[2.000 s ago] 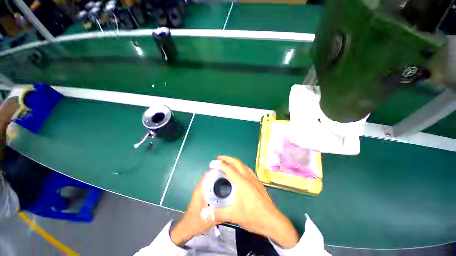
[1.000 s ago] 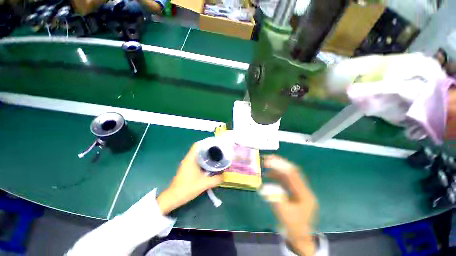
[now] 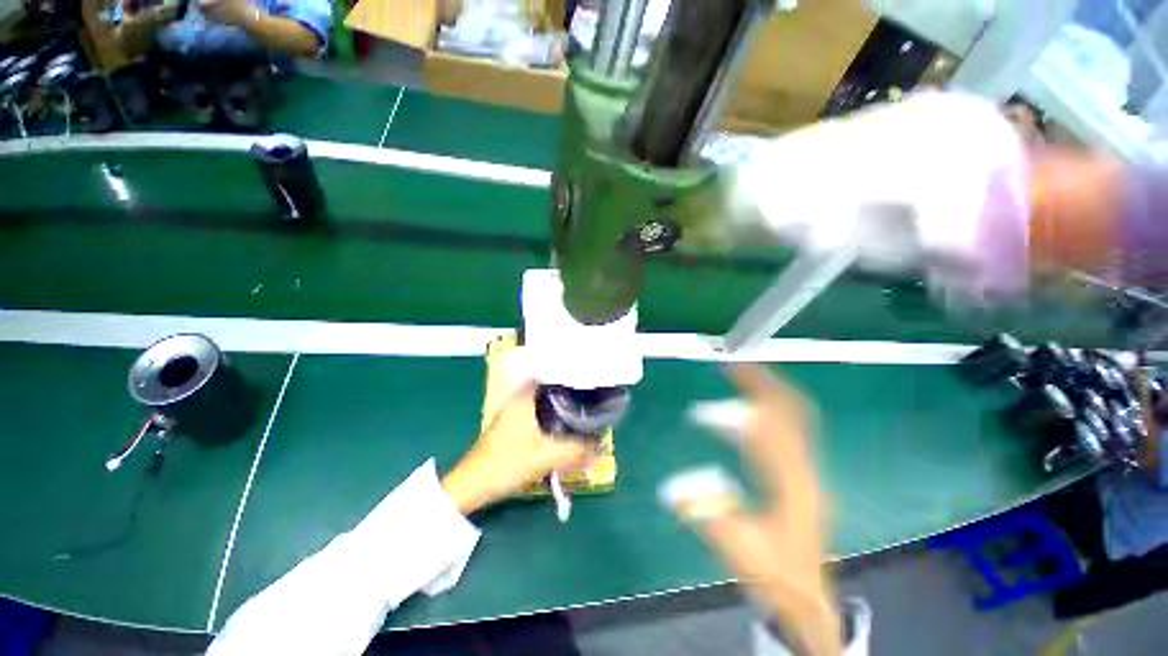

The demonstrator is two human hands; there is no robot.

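My left hand (image 3: 519,449) grips a black lamp housing (image 3: 583,408) upright over the yellow-edged press fixture (image 3: 592,479), its top edge just under or against the white ram pad (image 3: 583,346). A short pale lead hangs from it. My right hand (image 3: 775,481) is blurred, empty, fingers apart with white finger caps, right of the fixture. The green press head (image 3: 602,237) stands above the pad. Another housing with a silver ring (image 3: 179,372) stands on the bench at the left.
The cloth-wrapped lever (image 3: 884,180) sticks out to the upper right. A housing (image 3: 288,180) stands on the belt. Several housings lie at the right (image 3: 1076,397) and far left. A carton (image 3: 493,77) and a person in blue are across the line.
My hands have parted. My left hand has carried the housing under the ram pad, and my right hand has let go and moved right. The view has shifted right.
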